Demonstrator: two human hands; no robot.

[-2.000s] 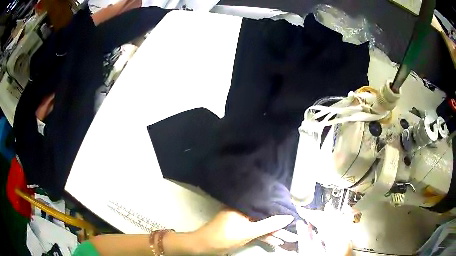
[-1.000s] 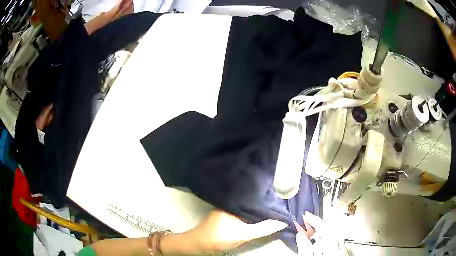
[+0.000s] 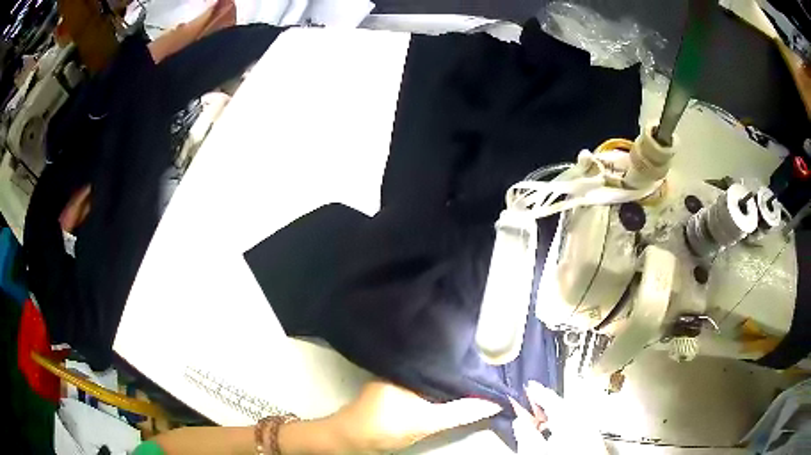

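A dark navy garment piece [image 3: 445, 169] lies spread over the white table [image 3: 329, 124], its near edge running down to the machine needle area. The cream sewing machine head [image 3: 622, 267] stands at the right. A white lamp bar [image 3: 505, 293] glares just left of it. My left hand [image 3: 400, 418], with a bracelet on the wrist, pinches the near edge of the cloth between thumb and fingers. My right hand [image 3: 541, 418] is mostly washed out by the glare at the cloth's edge; a small reddish thing shows there. Its grip cannot be made out.
Dark garments [image 3: 98, 187] hang and heap along the table's left side. Clear crinkled plastic [image 3: 600, 35] lies at the far edge. A yellow rod [image 3: 98, 391] and a red thing [image 3: 37, 347] are at lower left. A person's arm [image 3: 191, 31] shows at top left.
The view has shifted, moving the machine and lamp left in the picture. The cloth's near edge and my left hand have moved slightly left. The reddish thing shows more clearly than in the oldest frame.
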